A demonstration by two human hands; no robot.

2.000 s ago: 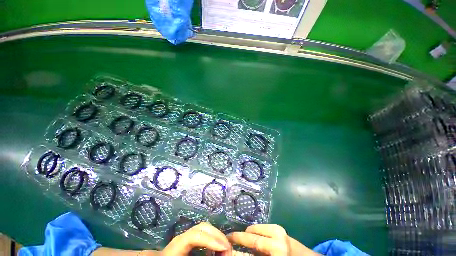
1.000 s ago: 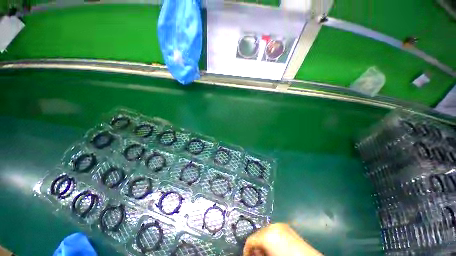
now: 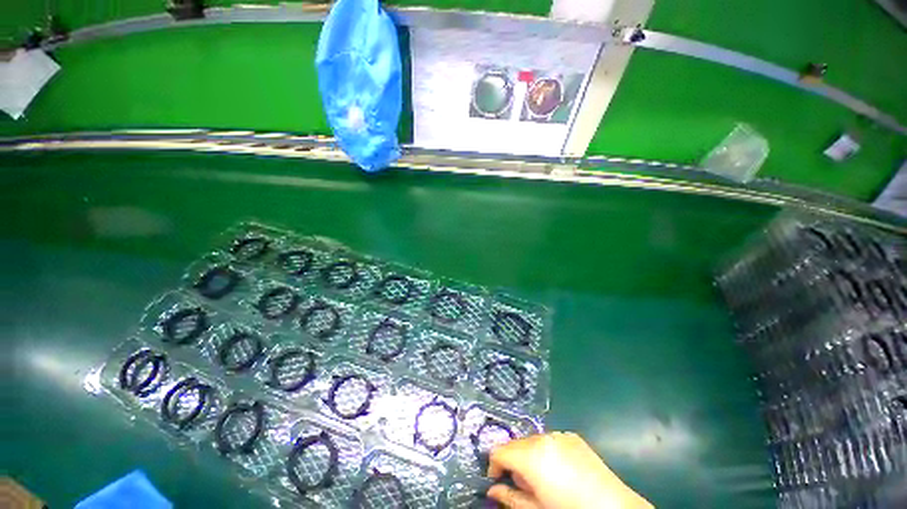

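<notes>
A clear blister tray (image 3: 373, 361) lies tilted on the bench, with rows of black rings in its pockets. My right hand (image 3: 562, 475) is at the tray's lower right corner, fingers bent together by a black ring (image 3: 490, 437); its fingertips partly cover that pocket. Whether the fingers hold anything is hidden. Some pockets at the lower left show doubled ring outlines, such as the ring (image 3: 145, 373). My left hand is out of the picture; only a blue sleeve (image 3: 127, 494) shows at the bottom left edge.
A tall stack of filled clear trays (image 3: 825, 348) stands at the right. A crumpled blue cover (image 3: 360, 84) hangs from the back rail beside a white instruction sheet (image 3: 438, 89). A small clear bag (image 3: 737, 153) is on the green wall.
Two seconds ago both hands were together at the tray's bottom edge. My left hand has since left the picture. My right hand is at the tray's lower right. The view has tilted up.
</notes>
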